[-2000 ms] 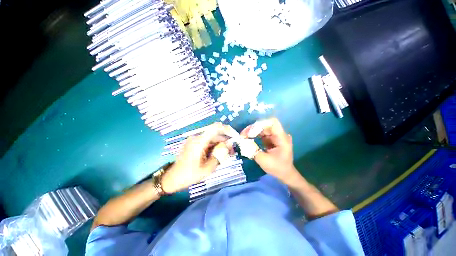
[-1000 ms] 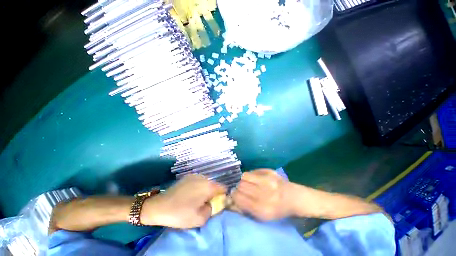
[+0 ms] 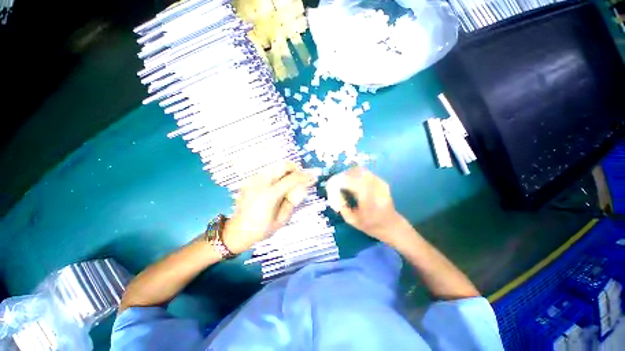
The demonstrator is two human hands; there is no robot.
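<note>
Slim silvery metal tubes (image 3: 226, 103) lie side by side in a long slanting row, running down under my left hand. A nearer group of tubes (image 3: 298, 240) lies between my hands and my body. Small white inserts (image 3: 334, 130) lie in a loose heap right of the row. My left hand (image 3: 271, 206) is over the row's right ends, fingers bent; what it holds, if anything, is hidden. My right hand (image 3: 363, 202) is just right of the tube ends, fingers curled in near the heap's lower edge; its fingertips are blurred.
A clear bag of white inserts (image 3: 373, 44) is above the heap, beside a yellow fingered item (image 3: 277, 34). A black tray (image 3: 548, 103) is at right, with loose short tubes (image 3: 449, 140) beside it. Bagged tubes (image 3: 86, 291) lie lower left. Blue crates (image 3: 569, 295) are lower right.
Both hands have moved up from near my body to the tube ends beside the heap, and they are farther apart. The view has shifted slightly.
</note>
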